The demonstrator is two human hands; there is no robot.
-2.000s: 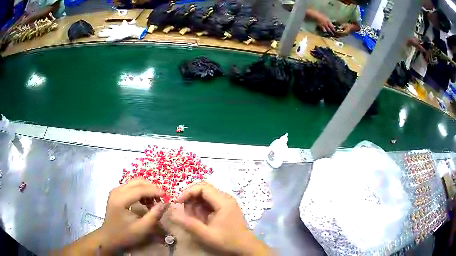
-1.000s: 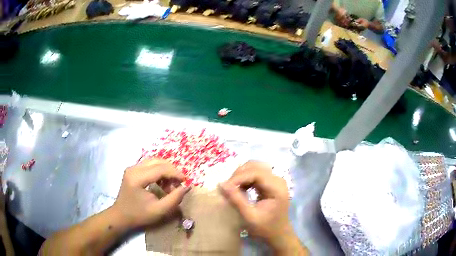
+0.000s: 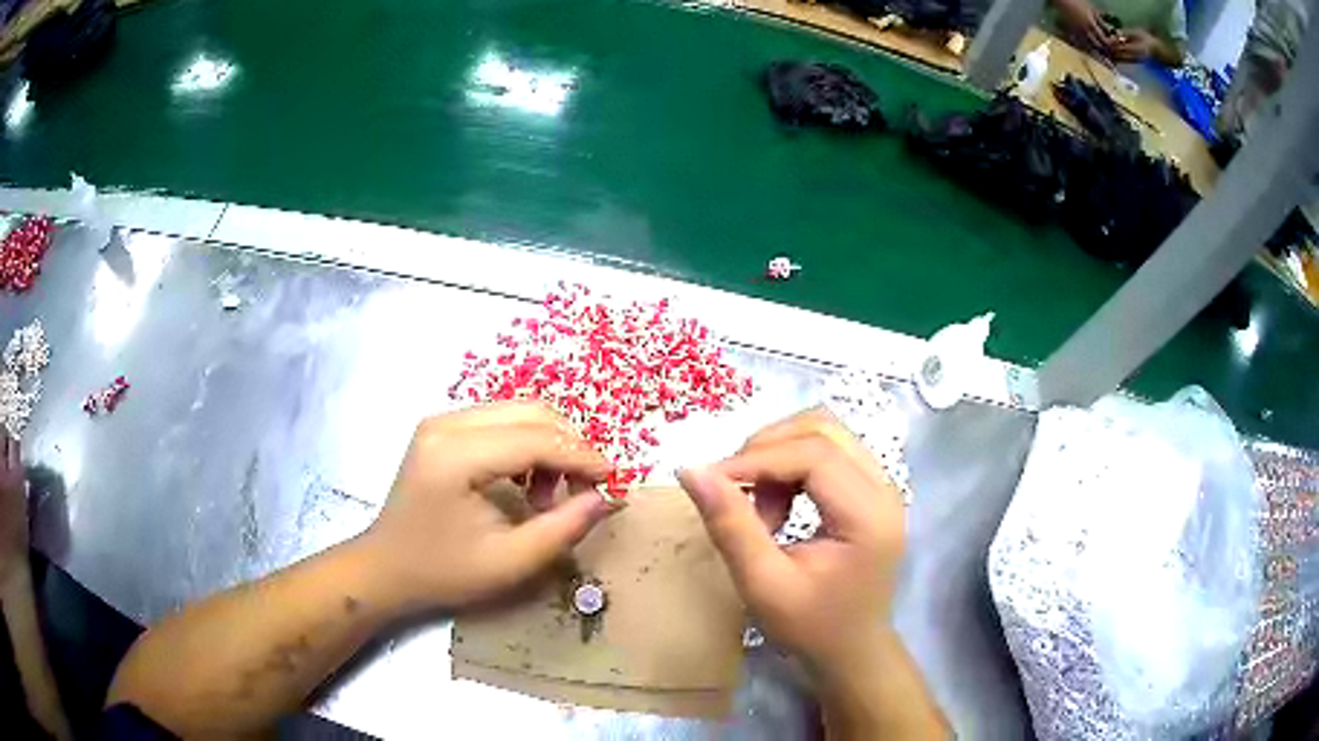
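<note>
My left hand (image 3: 492, 507) is over the left edge of the brown cardboard pad (image 3: 658, 608). Its thumb and forefinger pinch a tiny red-and-white part (image 3: 619, 485) at the pad's top edge. My right hand (image 3: 817, 536) is at the pad's right side, thumb and forefinger tips close together; whether they hold anything tiny cannot be told. The hands are a short gap apart. A small round whitish holder (image 3: 587, 598) sits on the pad amid brown stains. The red-and-white heap (image 3: 608, 362) lies behind the pad. White rings (image 3: 868, 420) lie behind my right hand, partly hidden.
A white bottle (image 3: 955, 365) is at the bench edge near the grey post (image 3: 1157, 268). A bulging clear bag (image 3: 1128, 565) lies right, beside trays (image 3: 1285, 579). Stray parts (image 3: 106, 395) lie left. Dark bundles (image 3: 1042, 167) rest on the green belt (image 3: 434, 159). Another person's arm (image 3: 18, 579) shows far left.
The view has shifted down and left, so the bench shows higher and more of the pad is visible. My hands have drawn slightly apart since the oldest frame; the left keeps its pinch.
</note>
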